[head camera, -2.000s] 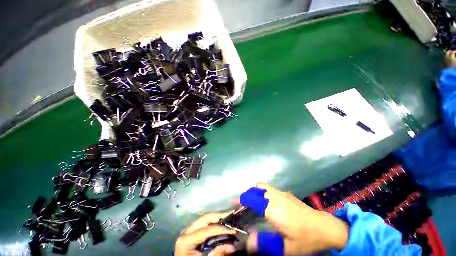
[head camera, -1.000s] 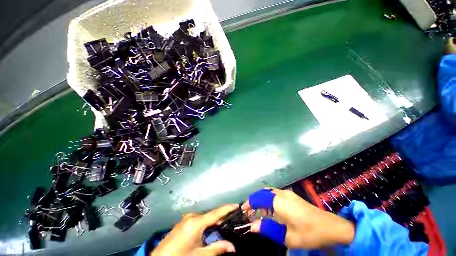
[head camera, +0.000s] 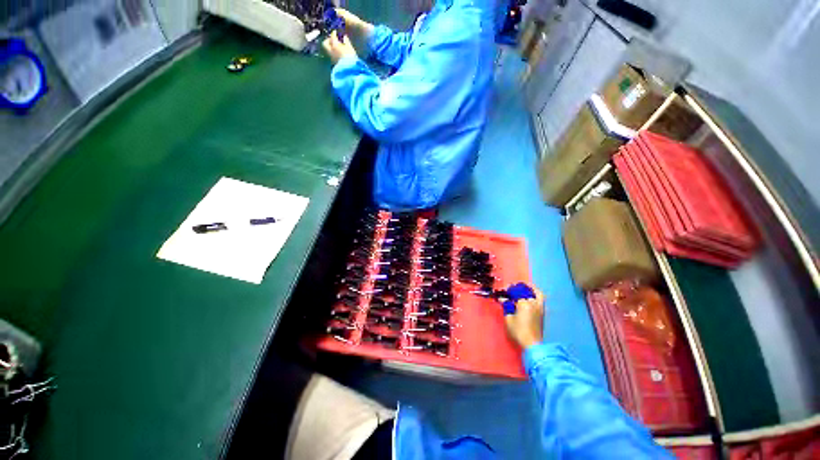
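The red tray (head camera: 490, 341) holds clamped assemblies (head camera: 387, 278) in rows on its left and middle, with a shorter group at its upper right. My right hand (head camera: 529, 322), with blue finger wraps, is over the tray's right side. Its fingertips point left and pinch a small black clamped piece (head camera: 490, 293) beside the short group. The piece is partly hidden by the fingers. My left hand is out of the picture; only a blue sleeve shows at the bottom edge.
The green bench (head camera: 117, 314) bears a white paper sheet (head camera: 238, 256) with two small black items. Loose binder clips (head camera: 18, 391) show at the left edge. Another person in a blue smock (head camera: 432, 108) works at the bench beyond the tray. Shelves at right hold cartons and red trays (head camera: 688, 198).
The view has swung right from the clip heap to the tray. My right hand has moved from beside my left hand at the bench to the tray. My left hand has left the picture.
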